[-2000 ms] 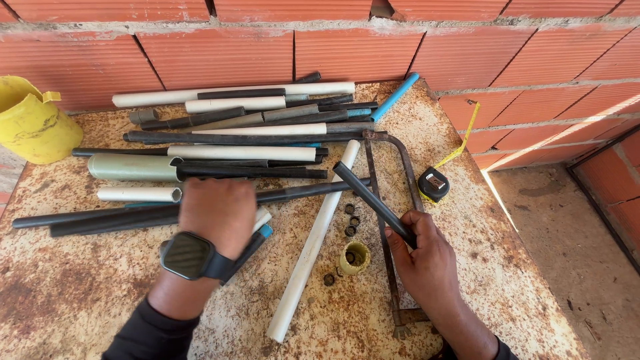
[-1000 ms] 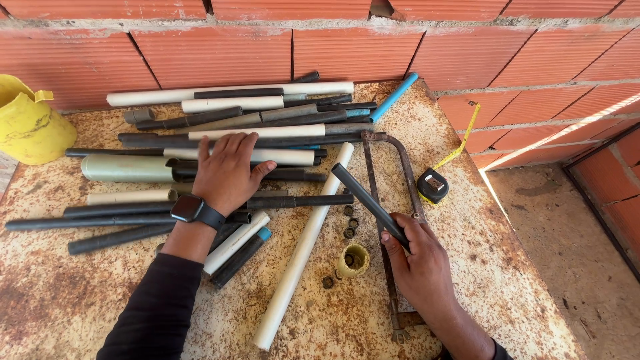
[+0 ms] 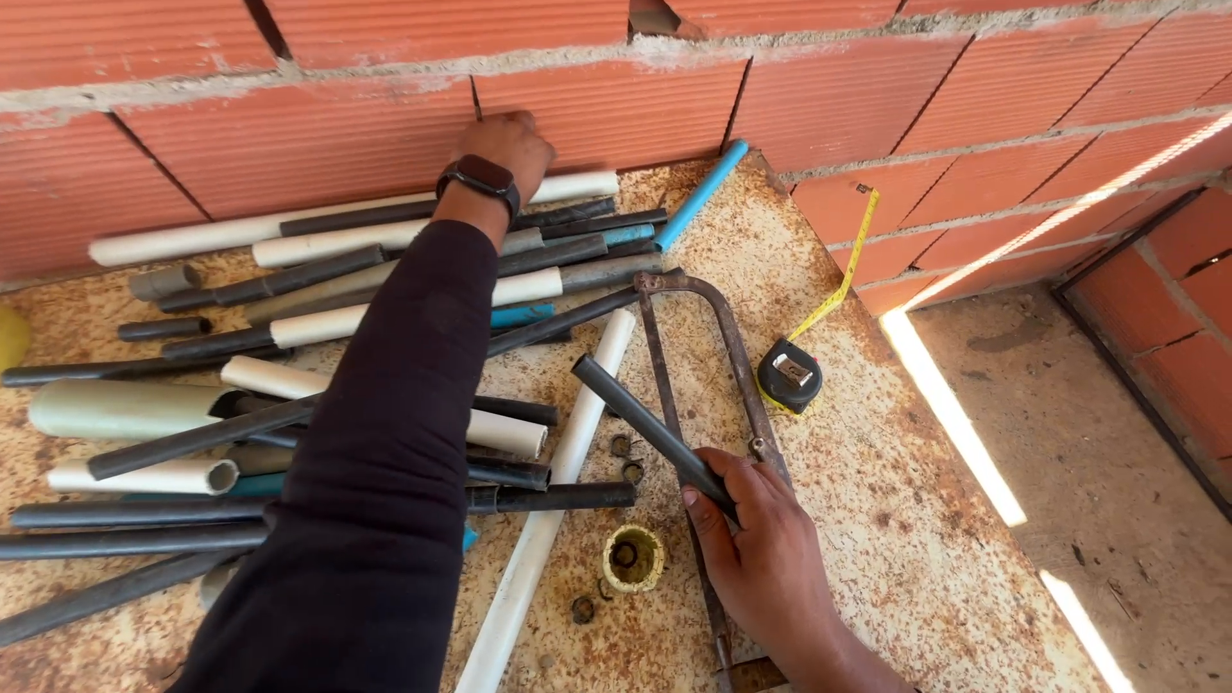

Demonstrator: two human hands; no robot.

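My left hand (image 3: 502, 154), with a watch at its wrist, reaches over the pipe pile to the back edge, beside a long white pipe (image 3: 212, 236) and against the brick wall. Its fingers are hidden, so its hold cannot be told. My right hand (image 3: 760, 539) grips a short black plastic pipe (image 3: 650, 428), which points up and left above a rusty hacksaw (image 3: 741, 371). Under the left forearm lie several black, white, grey and blue pipe pieces. A white pipe (image 3: 553, 510) slants between the pile and the saw.
A black tape measure (image 3: 789, 375) lies right of the saw, its yellow blade (image 3: 837, 294) extended. A small yellowish fitting (image 3: 632, 558) holds a dark ring, with several loose rings nearby. The rusty table (image 3: 924, 520) meets a brick wall (image 3: 616, 115). Part of a yellow container (image 3: 12, 337) shows at left.
My left hand has moved from the middle of the pile to its back edge by the wall. Some pipes in the pile have shifted. The right hand still holds the black pipe.
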